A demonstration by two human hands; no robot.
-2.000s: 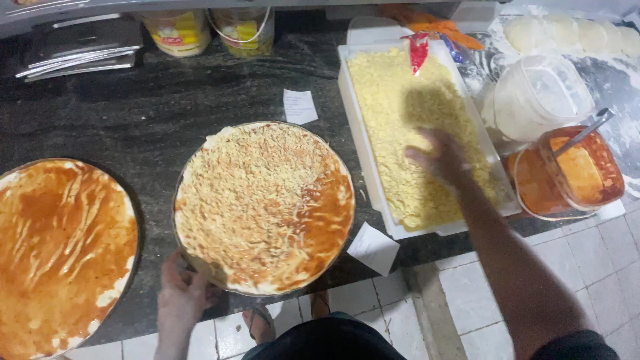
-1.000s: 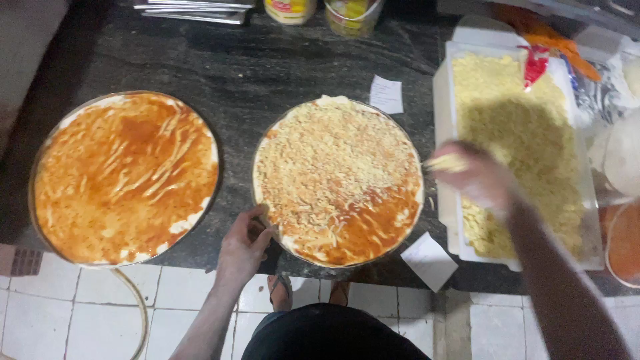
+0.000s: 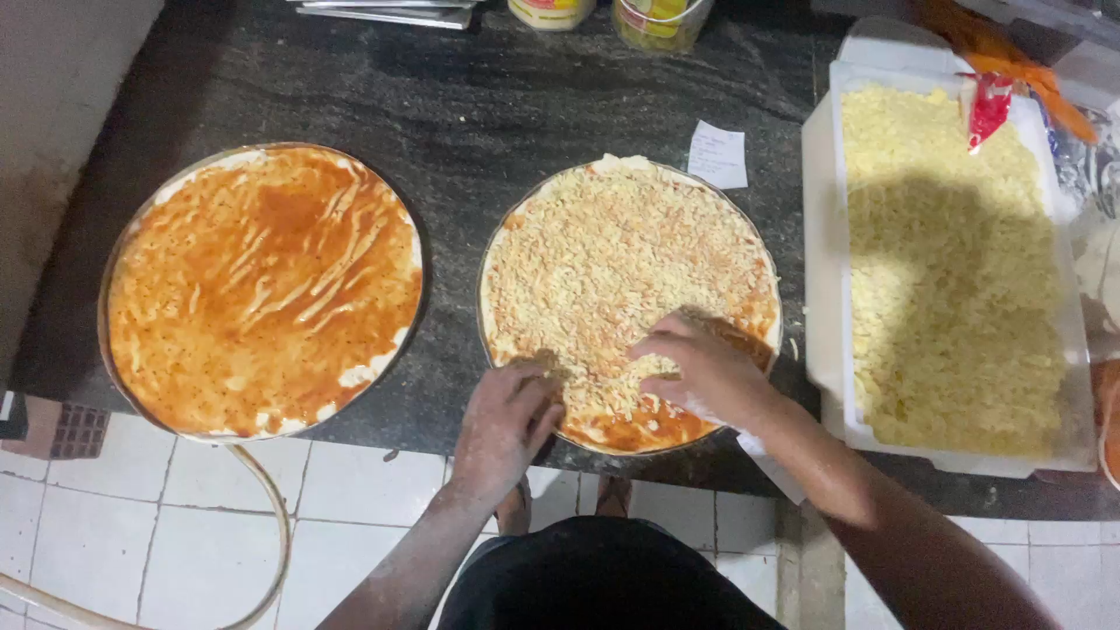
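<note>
In front of me a round pizza base in a thin pan bears tomato sauce and shredded cheese, with bare sauce along its lower and right edges. My right hand is over its lower right part, fingers apart and curved just above the cheese, with none seen held in it. My left hand lies at the pan's lower left edge, its fingertips on or over the rim; whether it grips the pan I cannot tell. To the left is a second pizza base with sauce only. A white plastic tub of shredded cheese stands at the right.
A paper slip with writing lies behind the pizza, and another paper is partly under my right forearm. Metal trays and two plastic buckets stand at the back. A red packet rests on the tub's far end. A hose hangs below the dark stone counter.
My right hand has moved from the cheese tub to over the pizza, and more cheese covers its right part. My left hand stays at the pan's lower left. The view has shifted left.
</note>
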